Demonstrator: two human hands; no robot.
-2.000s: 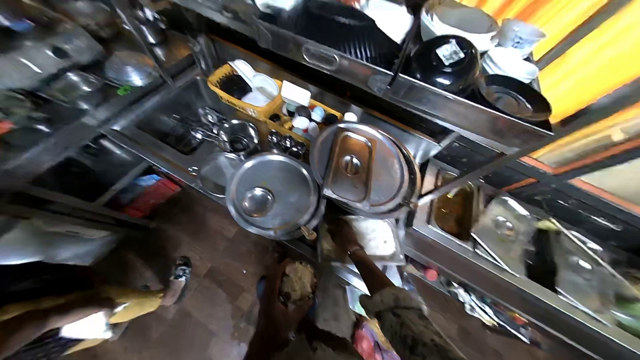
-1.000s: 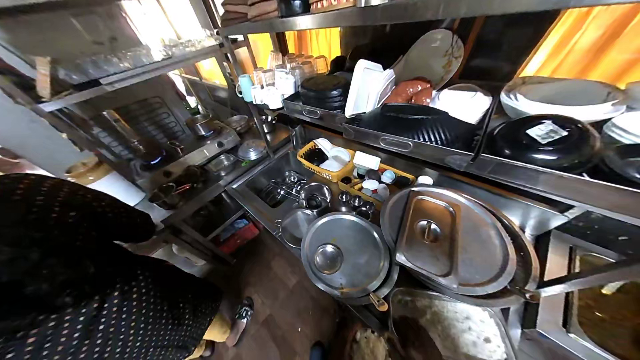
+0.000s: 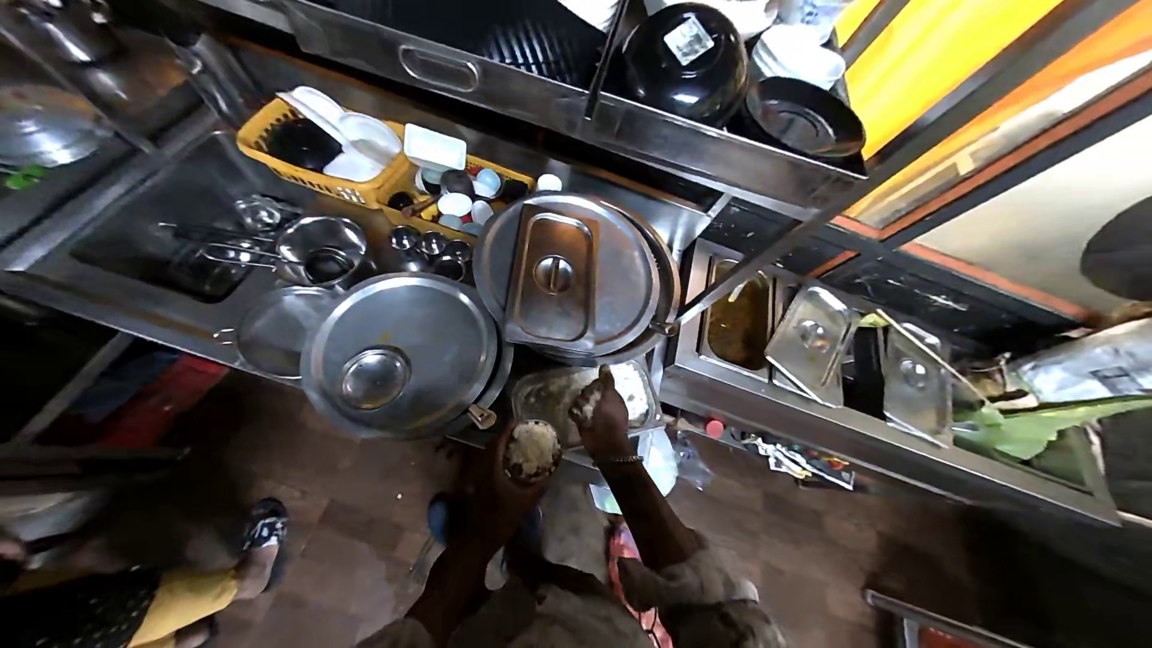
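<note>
My left hand [image 3: 493, 481] holds a small round bowl of white food that looks like rice [image 3: 533, 449], upright, near the counter's front edge. Just right of it, my right hand [image 3: 603, 416] reaches into a rectangular metal tray [image 3: 531, 389] that holds more of the white food [image 3: 633, 392]. Some of that food shows at the fingers of my right hand. Behind the tray, a rectangular steel lid [image 3: 553, 274] with a knob lies on a large round metal lid [image 3: 627, 270]. To the left sits another round lidded pot [image 3: 405, 346].
Yellow baskets [image 3: 346, 192] with containers stand behind a steel saucepan [image 3: 319, 247] and the sink [image 3: 180, 225]. A shelf edge [image 3: 540, 103] with black bowls [image 3: 686, 63] hangs above. Food pans with lids [image 3: 814, 335] line the right counter. Another person's foot [image 3: 264, 531] is at lower left.
The view has swung widely between frames. Two seconds ago my right hand was also at the tray and my left held the bowl; the other person's dotted clothing filled the left side one second ago.
</note>
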